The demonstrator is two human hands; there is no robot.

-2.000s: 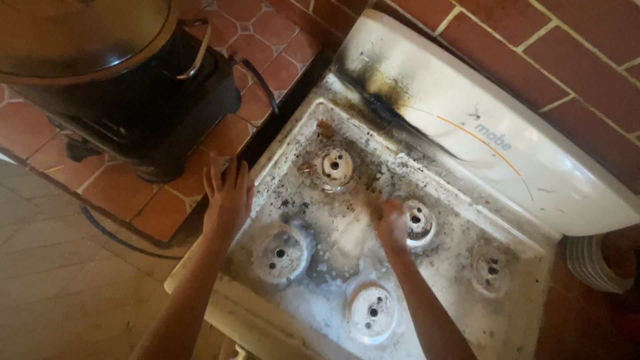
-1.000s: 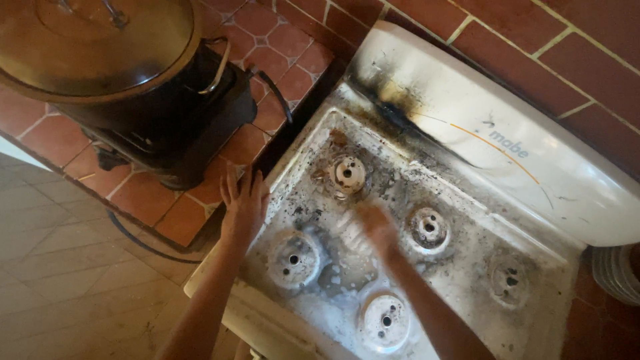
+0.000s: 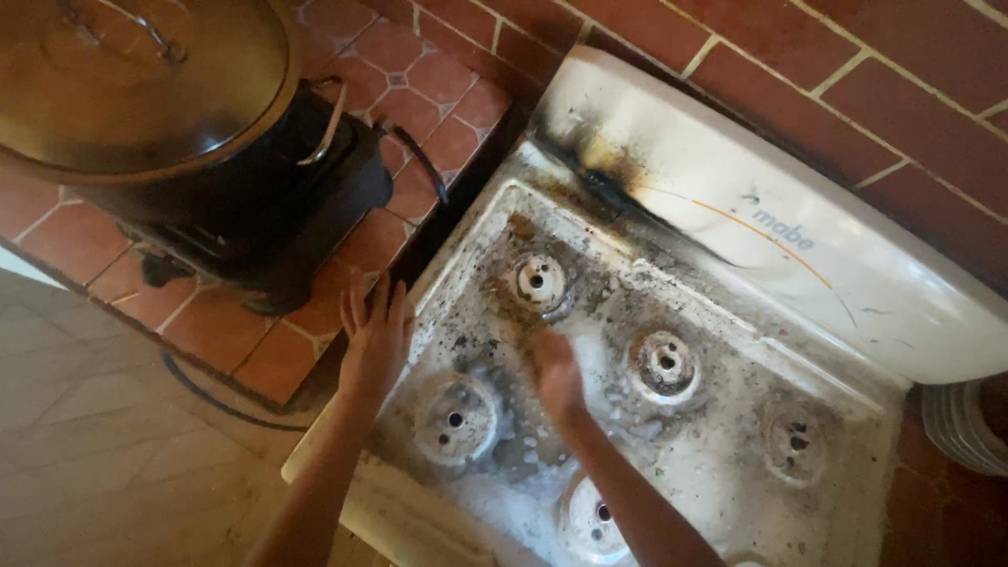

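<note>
A white mabe gas stove top [image 3: 709,457], wet with suds and specked with dark grime, lies below me without grates. My right hand [image 3: 556,364] is down on its surface between the upper left burner base [image 3: 540,280] and the lower left burner base [image 3: 457,419]; it is blurred, and whether it holds anything is hidden. My left hand [image 3: 373,335] rests at the stove's left edge with fingers spread, holding nothing. To the right of my right hand is a rusty burner base [image 3: 666,364]. The white backguard [image 3: 669,181] carries a black and yellow scorch mark.
A large lidded pot [image 3: 142,94] stands on a dark portable burner [image 3: 315,228] on the red tiled counter at left. A dark hose [image 3: 228,405] hangs by the counter's edge. Stacked plates [image 3: 965,425] sit right of the stove, and a brick-patterned wall [image 3: 906,102] rises behind.
My right hand has moved left across the stove top, away from the middle burner base it was beside two seconds ago. My left hand stays at the stove's left edge.
</note>
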